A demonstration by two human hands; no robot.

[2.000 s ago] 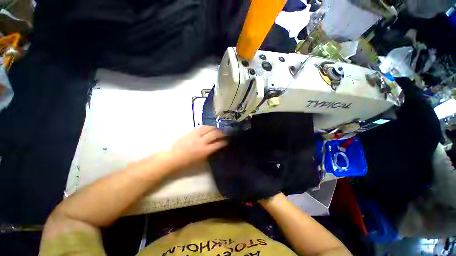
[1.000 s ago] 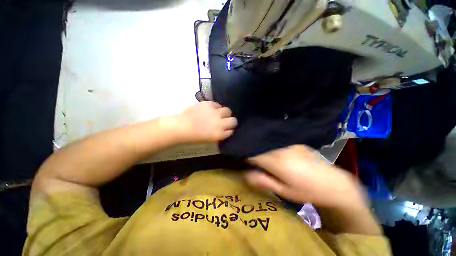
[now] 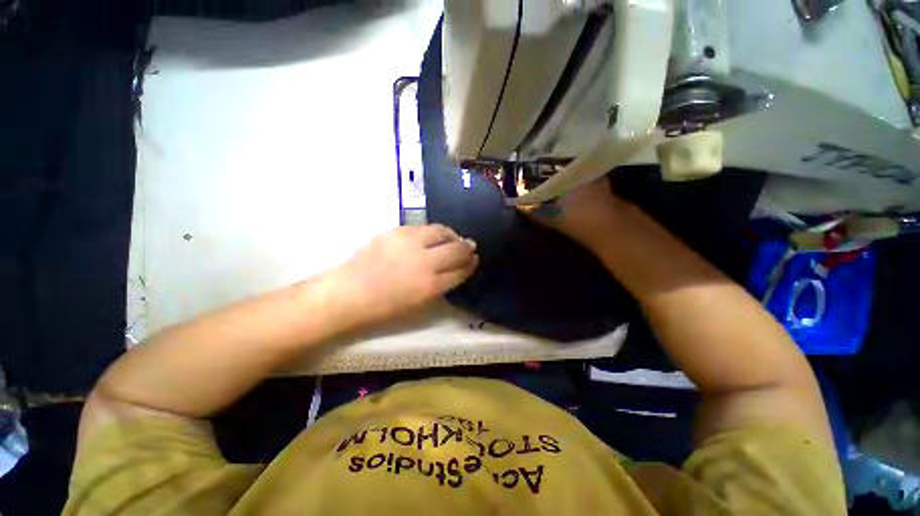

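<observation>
Dark garment cloth (image 3: 545, 277) lies on the white machine bed and runs up under the off-white sewing machine head (image 3: 565, 81). The presser foot and needle area (image 3: 489, 173) is lit, with the cloth beneath it. My left hand (image 3: 429, 264) has its fingers curled on the cloth's left edge, in front of the needle, gripping it. My right hand (image 3: 577, 207) is on the cloth, right of the needle, partly hidden behind the machine head; its fingertips are hard to see. The slide plate (image 3: 410, 151) shows left of the cloth.
The white table top (image 3: 262, 171) has a worn front edge near my body. A blue tray (image 3: 832, 312) with a white ring-shaped item is at right. Black cloth (image 3: 61, 222) lies at left. A cream knob (image 3: 691, 155) sticks out from the head.
My right hand has moved from the cloth's front edge up beside the needle. My left hand stays at the cloth's left edge. The view has shifted, and the machine head looks larger.
</observation>
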